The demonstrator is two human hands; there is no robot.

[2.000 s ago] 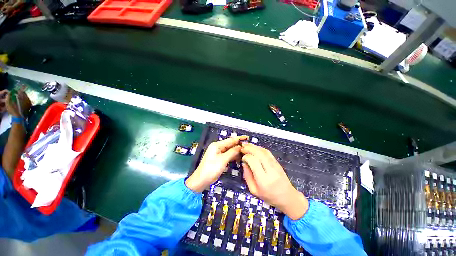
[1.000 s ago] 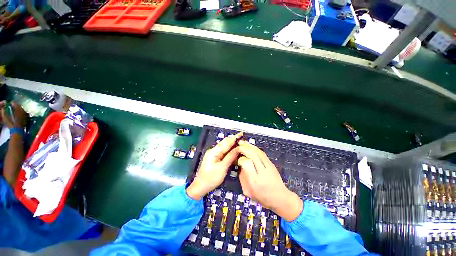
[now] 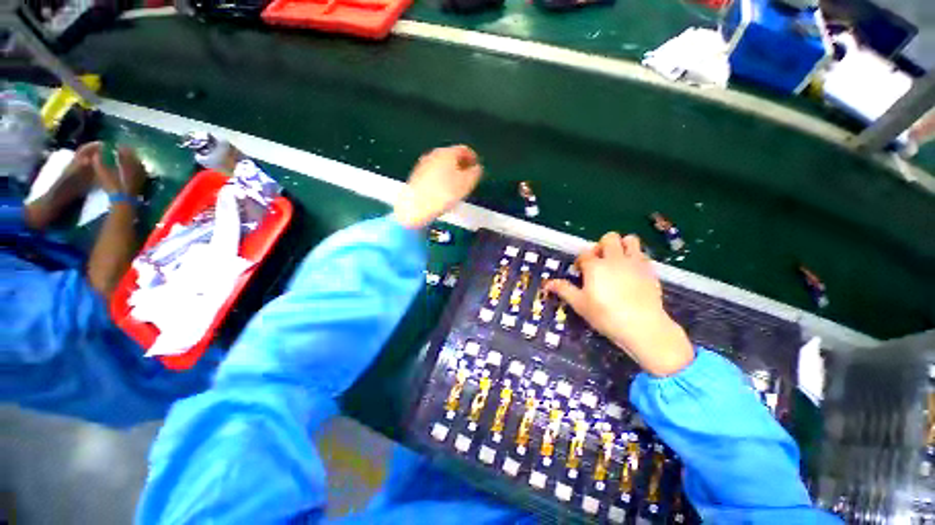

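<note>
The black blister tray (image 3: pixel 436 395) lies in front of me, with rows of gold-orange camera modules (image 3: pixel 525 422) in its pockets. My right hand (image 3: pixel 625 297) is over the tray's upper row, thumb and fingers at a module at the row's right end; whether it grips that module cannot be told. My left hand (image 3: pixel 443 185) is raised over the pale rail and the conveyor's near edge, fingers curled; what is in it, if anything, cannot be told. A few modules lie on the bench at the tray's left edge, partly hidden by my sleeve.
The green conveyor (image 3: pixel 338 113) beyond the rail carries several loose modules (image 3: pixel 666 230). A red bin (image 3: pixel 185 359) with white and silvery scrap stands left, beside another person's arms. Stacked clear trays (image 3: pixel 871 410) are at right. A blue device (image 3: pixel 776 46) and orange-red tray (image 3: pixel 338 14) stand across the belt.
My hands have parted. My left hand has moved up and left to the belt's edge; my right hand has moved right over the tray. The upper row of modules is now uncovered. The view has shifted.
</note>
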